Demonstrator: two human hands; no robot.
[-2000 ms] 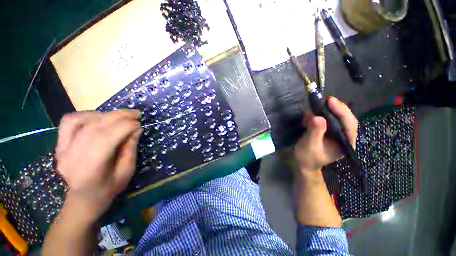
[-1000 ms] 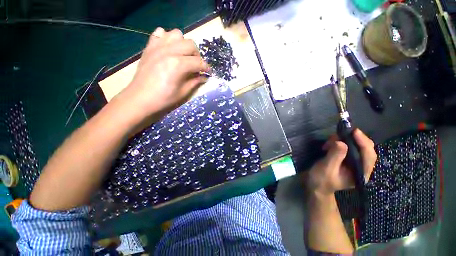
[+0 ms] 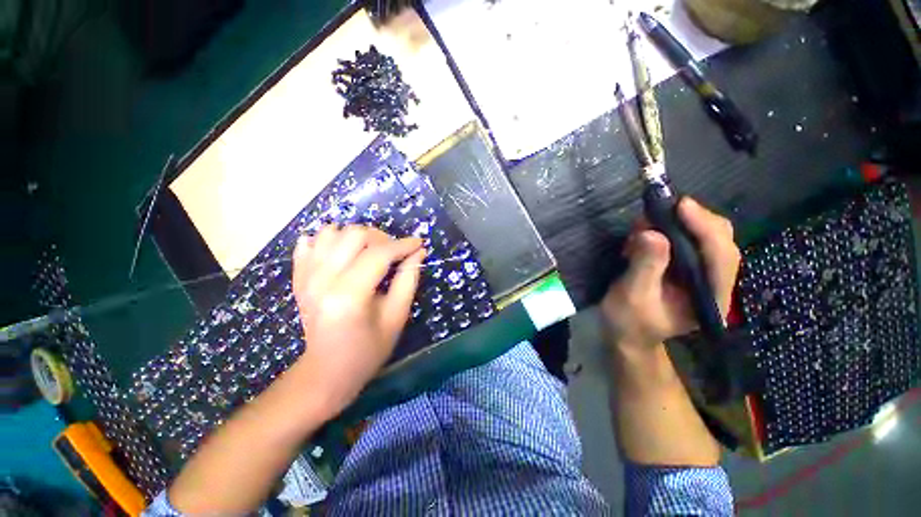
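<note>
The keyboard PCB [image 3: 359,207], dark with rows of shiny round pads, lies slantwise in front of me. My left hand [image 3: 353,283] is over its middle, fingertips pinched on the thin solder wire [image 3: 440,264]. The wire's short end points right over the pads, and its length runs off to the left. My right hand [image 3: 675,273] grips the black handle of the soldering iron [image 3: 667,207], right of the board. Its pointed tip faces away from me, clear of the board. Small black components [image 3: 374,91] lie heaped on the pale sheet [image 3: 252,192].
A scratched plate [image 3: 495,222] lies right of the board. A mottled pale stick [image 3: 646,101] and a black-handled tool [image 3: 702,86] lie beyond the iron. A tin [image 3: 747,15] is cut off at the top. More PCBs [image 3: 838,323] lie at right. A multimeter [image 3: 101,470] and tape roll [image 3: 50,376] are far left.
My left hand has come from beside the black component heap back over the board's middle. My right hand still holds the iron away from the board. The camera view has shifted.
</note>
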